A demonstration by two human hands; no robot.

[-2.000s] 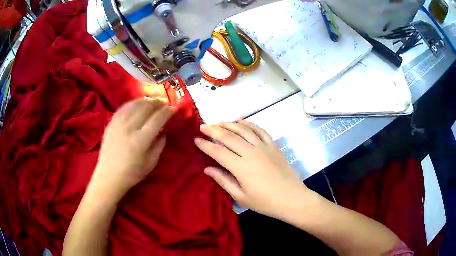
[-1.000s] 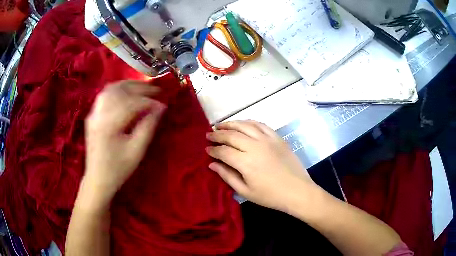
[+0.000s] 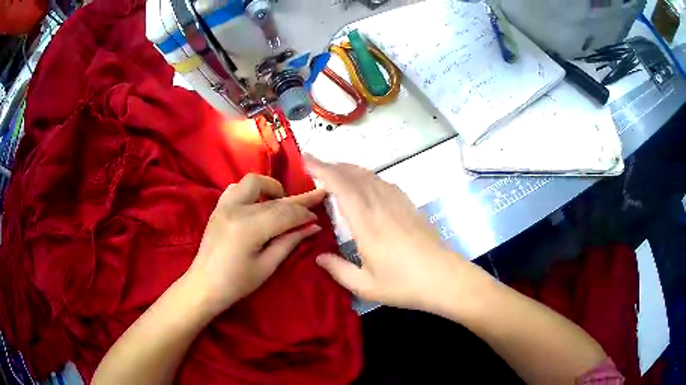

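Note:
Red cloth [image 3: 143, 188] lies in loose folds over the left of the table, with its right edge running under the lit presser foot [image 3: 277, 129] of the sewing machine [image 3: 169, 36]. My left hand [image 3: 259, 233] is on the cloth just below the foot, its fingers bent and holding the cloth near the edge. My right hand [image 3: 391, 241] lies at the cloth's right edge, palm down, its fingertips blurred and close to my left fingertips. Whether it grips the cloth cannot be told.
Orange and red scissor handles [image 3: 344, 101] with a green part lie right of the needle. An open notebook [image 3: 474, 75] with a pen [image 3: 502, 41], a black marker [image 3: 583, 81] and dark metal pieces lie farther right. More red cloth hangs at lower right.
My left hand has moved right and down to the cloth's edge, beside my right hand. My right fingers have shifted slightly up. The cloth edge by the foot has shifted and folded.

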